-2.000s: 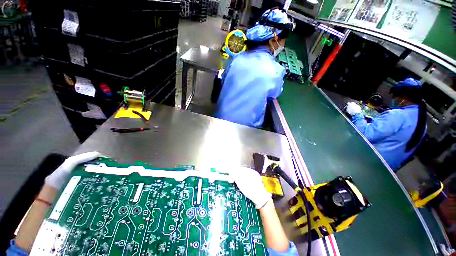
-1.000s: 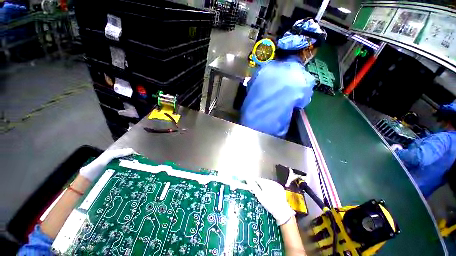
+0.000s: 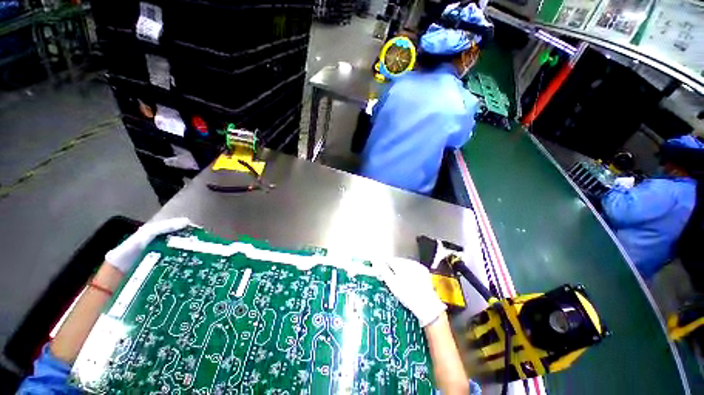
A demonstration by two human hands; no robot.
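A large green circuit board with white printed lines and a white strip along its far edge lies across the bottom of the view, its near edge cut off. My left hand, in a white glove, grips its far left corner. My right hand, also gloved in white, grips its far right corner with the fingers on the white strip. The undersides of both hands' grips are hidden. The board is at the near edge of the steel table.
A solder reel and cutters are at the far left. A soldering iron stand and yellow-framed fan are at right by the conveyor. Stacked totes stand beyond. Two people work ahead and at right. An open black tote is at left.
The camera view has turned back and forth slightly, shifting the whole scene. Both hands keep hold of the board, which shows little movement relative to the table.
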